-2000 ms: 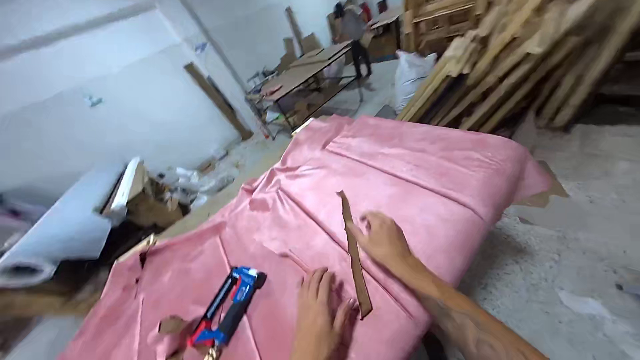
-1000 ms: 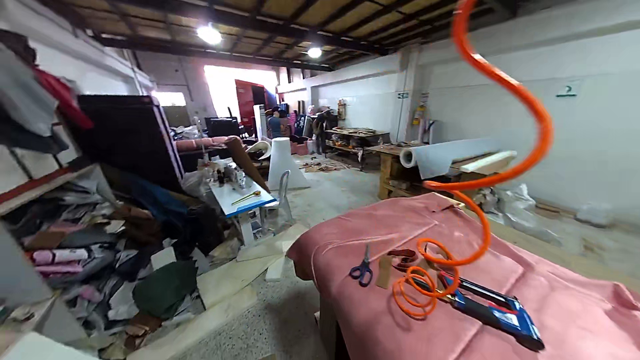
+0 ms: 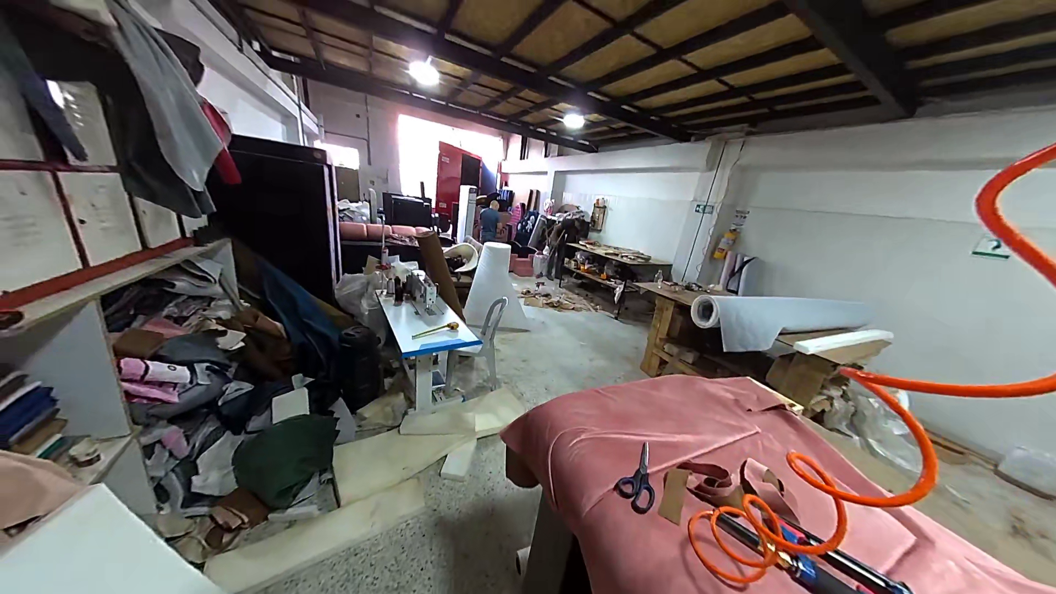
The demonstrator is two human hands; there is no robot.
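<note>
Neither of my hands shows in the head view now. Pink fabric [image 3: 610, 429] covers a padded furniture piece at the lower right. On it lie scissors with dark blue handles [image 3: 637, 483], a small brown cardboard piece [image 3: 673, 496] and curled fabric strips [image 3: 711, 483]. A blue and black staple gun [image 3: 804, 569] rests at the bottom edge, partly hidden by the loops of an orange coiled air hose [image 3: 907, 437] that rises to the right.
A sewing machine [image 3: 422, 290] stands on a white table [image 3: 412, 330] with a grey plastic chair [image 3: 495, 330] beside it. Fabric scraps [image 3: 206, 388] fill the left shelf. Foam sheets [image 3: 396, 462] lie on the floor. A white roll [image 3: 784, 315] rests on a wooden workbench [image 3: 660, 330].
Both hands, seen on the pink fabric beside a brown strip two seconds ago, are out of view. The view has swung far left, and now shows more of the left shelf.
</note>
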